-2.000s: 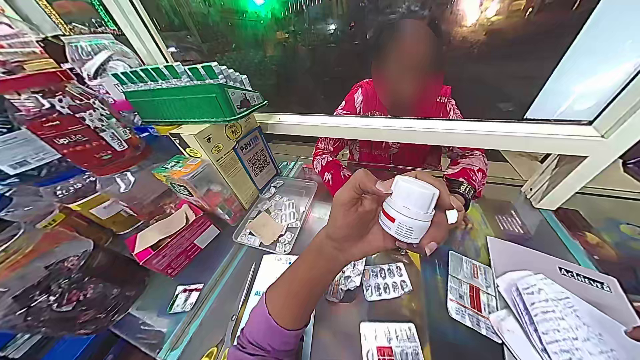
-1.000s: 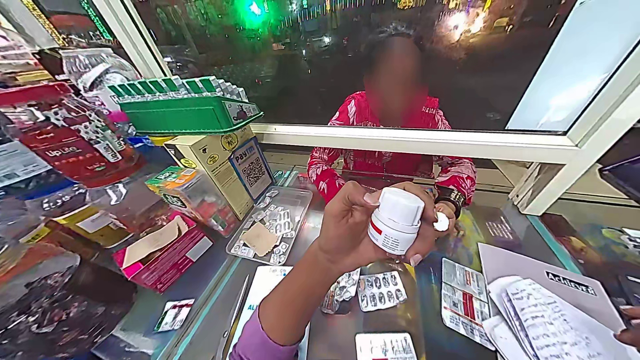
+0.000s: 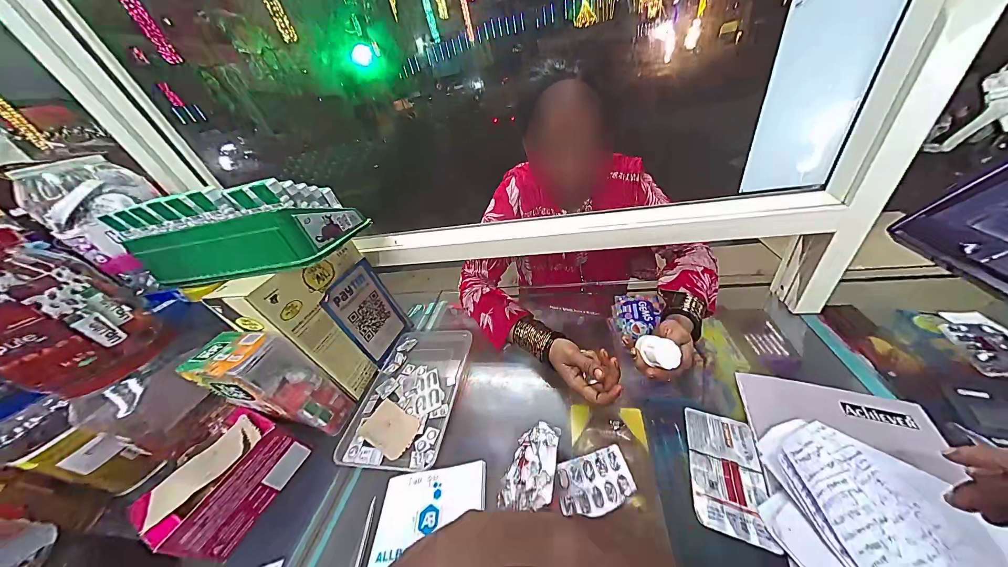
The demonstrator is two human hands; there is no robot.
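A large blurred brown form at the bottom edge seems to be my left hand (image 3: 520,543); its fingers and anything it holds are hidden. Beyond it lie a crumpled silver foil pack (image 3: 531,466) and a blister strip (image 3: 597,480). Fingers at the right edge, seemingly of my right hand (image 3: 979,476), are cut off by the frame beside handwritten papers (image 3: 858,504); a thin thing shows above them. Across the counter, a person in red holds a rounded white thing (image 3: 658,352) in one hand; the person's other hand (image 3: 587,370) is half curled, palm up.
A clear plastic tray (image 3: 465,394) with cut blister pieces is left of centre. Behind it are a cream box (image 3: 291,311) and a green rack (image 3: 236,248). A pink open box (image 3: 228,504) and jars crowd the left. Red-marked medicine strips (image 3: 728,476) lie right; a window frame (image 3: 598,235) crosses ahead.
My left hand has drawn back from over the counter toward me. The white bottle it held up is no longer seen in it. The person's hands now show fully, apart from each other.
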